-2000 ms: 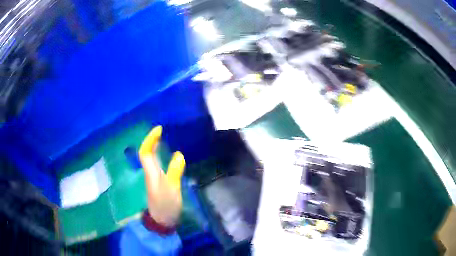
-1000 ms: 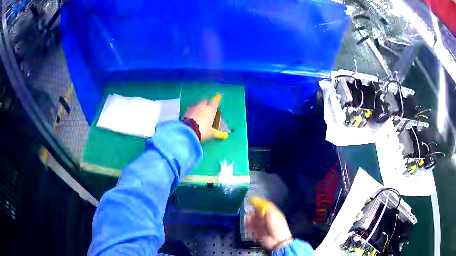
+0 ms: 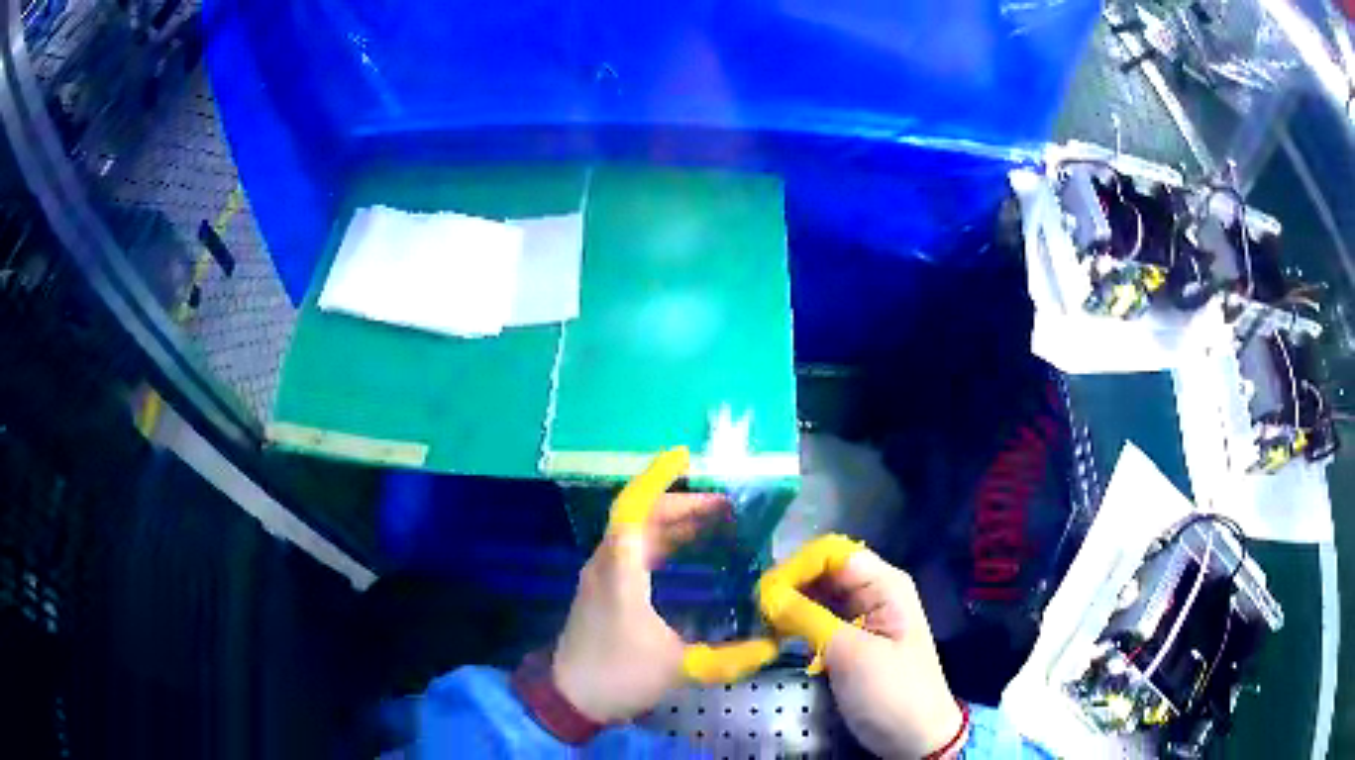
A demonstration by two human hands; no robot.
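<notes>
My left hand [image 3: 617,631], with yellow finger cots, is at the lower middle, in front of the green-topped box [image 3: 676,319]. Its thumb and forefinger are apart; a dark or see-through area lies between them, and I cannot tell whether it is a flat clear part. My right hand [image 3: 892,668] is just right of it, its yellow-tipped thumb and forefinger pinched together close to the left fingertips. Whether anything is between them is too small to tell.
White sheets [image 3: 446,275] lie on the box's left half. Blue sheeting [image 3: 639,74] stands behind. Open units [image 3: 1174,616] with loose wires rest on white liners on the dark-green conveyor at right. A red coil [image 3: 1018,505] and a perforated surface [image 3: 743,720] are lower down.
My left hand has left the box top, where it had a small dark flat part between its fingers, and come down towards me. My right hand has come up beside it, its fingertips now pinched.
</notes>
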